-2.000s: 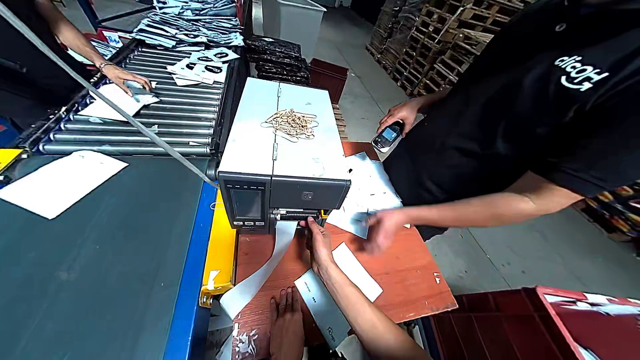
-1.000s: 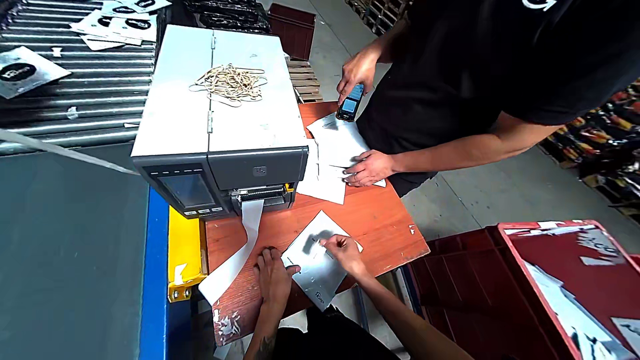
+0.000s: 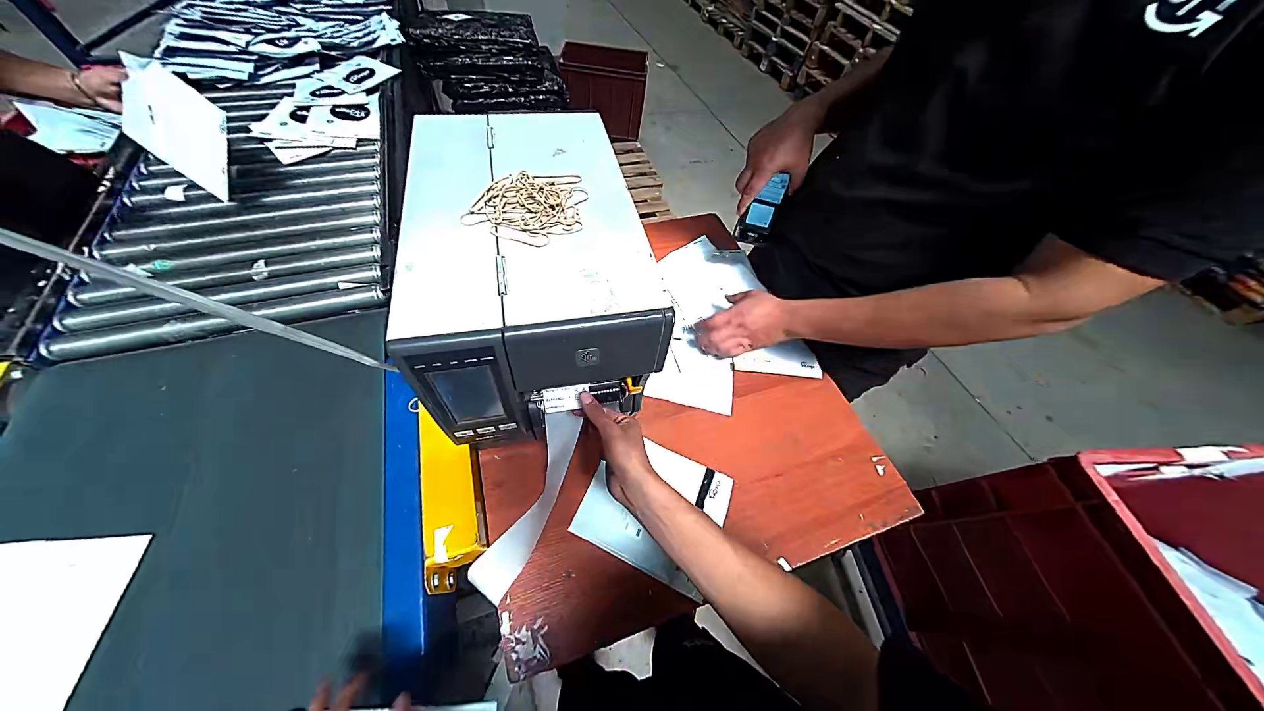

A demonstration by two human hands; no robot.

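Observation:
My right hand (image 3: 614,434) reaches to the front slot of a label printer (image 3: 538,346), its fingertips on a small white printed label (image 3: 565,398). Below the slot a blank paper strip (image 3: 533,523) curls down onto the reddish wooden table. A white plastic mailer (image 3: 632,523) lies flat under my right forearm. Of my left hand (image 3: 346,695) only fingertips show at the bottom edge, beside the edge of a white flat item (image 3: 444,706); whether they grip it is unclear. A heap of rubber bands (image 3: 531,205) rests on top of the printer.
At right, a co-worker's hand (image 3: 746,324) touches white mailers (image 3: 711,267); the other holds a handheld scanner (image 3: 762,209). Another person's hand (image 3: 99,87) is by the roller conveyor (image 3: 227,237). A dark belt (image 3: 217,474) runs left, a red bin (image 3: 1106,533) stands lower right.
My right hand has moved from the mailer on the table up to the printer's slot. My left hand has left the table for the bottom edge. The co-worker's scanner has lifted off the mailers.

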